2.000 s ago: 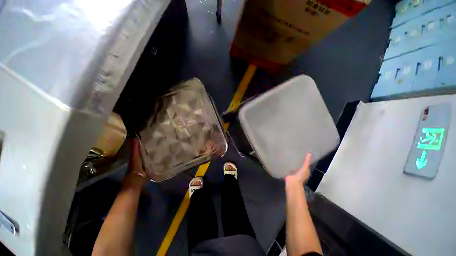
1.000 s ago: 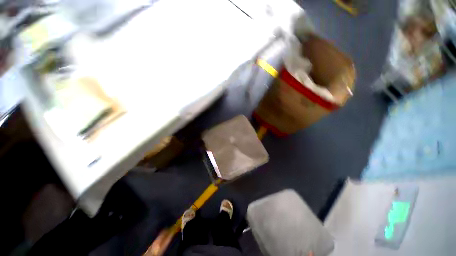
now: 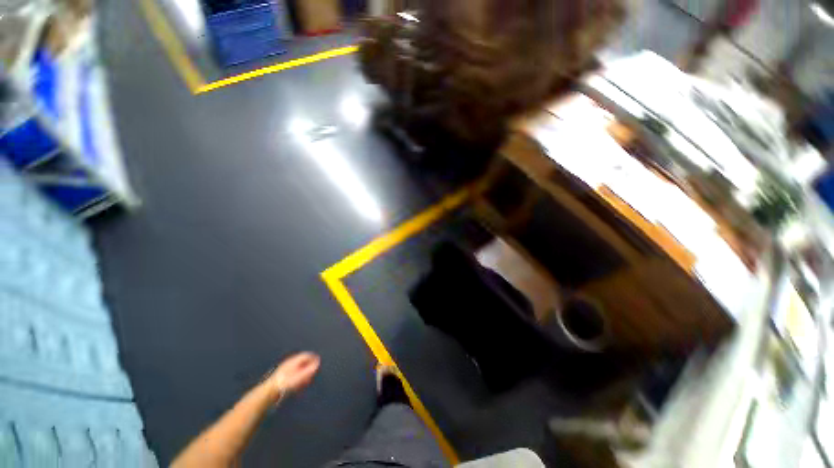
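My left hand (image 3: 297,373) is over the dark floor at the lower left, small and blurred. Nothing shows in it, and its fingers are too unclear to tell if they are apart. A pale rounded edge, which looks like a stool seat (image 3: 503,460), shows at the bottom rim of the picture, to the right of my leg. The rest of it is cut off. My right hand is out of the picture, so whether it touches the seat is hidden.
Pale blue stacked boxes (image 3: 59,338) stand at the left. A blue crate (image 3: 245,35) is at the top left. A brown heap (image 3: 512,64) is at the top. A cluttered desk (image 3: 631,196) and a dark draped shape (image 3: 471,306) are at the right. Yellow lines (image 3: 402,230) cross the floor.
The view has swung round to another part of the floor. The shiny stool and red-banded carton are out of view. The pale seat is now only an edge at the bottom.
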